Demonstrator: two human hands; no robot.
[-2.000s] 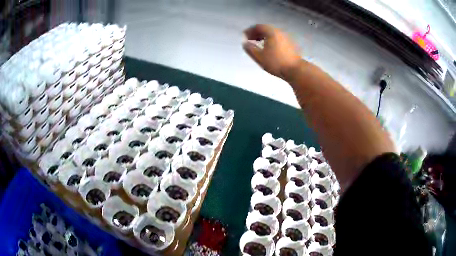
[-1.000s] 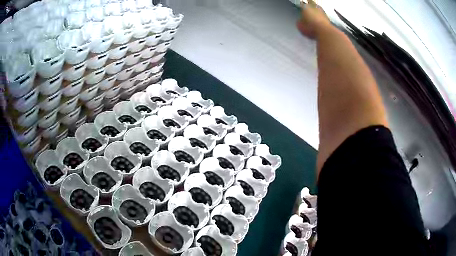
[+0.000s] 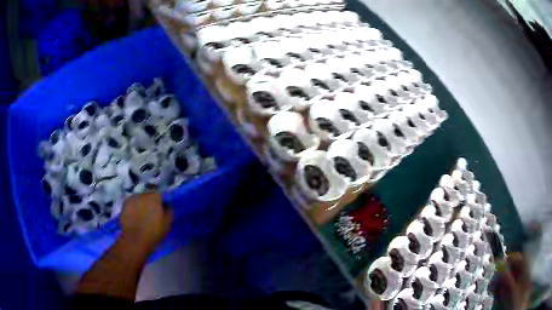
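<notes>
My left hand [image 3: 145, 218], slightly blurred, is closed on the near rim of a blue bin [image 3: 209, 197] at the left. The bin holds a loose heap of white shells [image 3: 103, 154] with dark openings. At the lower right edge is a blurred skin-brown shape [image 3: 515, 278] that may be my right hand; its fingers and anything in it cannot be made out.
Rows of white shells [image 3: 324, 118] stand on stacked brown boards at upper centre. Another group of shells [image 3: 448, 242] is at lower right. Between them, a red bundle of wired parts [image 3: 366, 224] lies on the green bench top [image 3: 411, 175]. A pale surface lies beyond the bench.
The view has swung left and down, bringing the blue bin and my left hand into view. The raised right arm has left the upper area. The shell rows now appear higher and farther right.
</notes>
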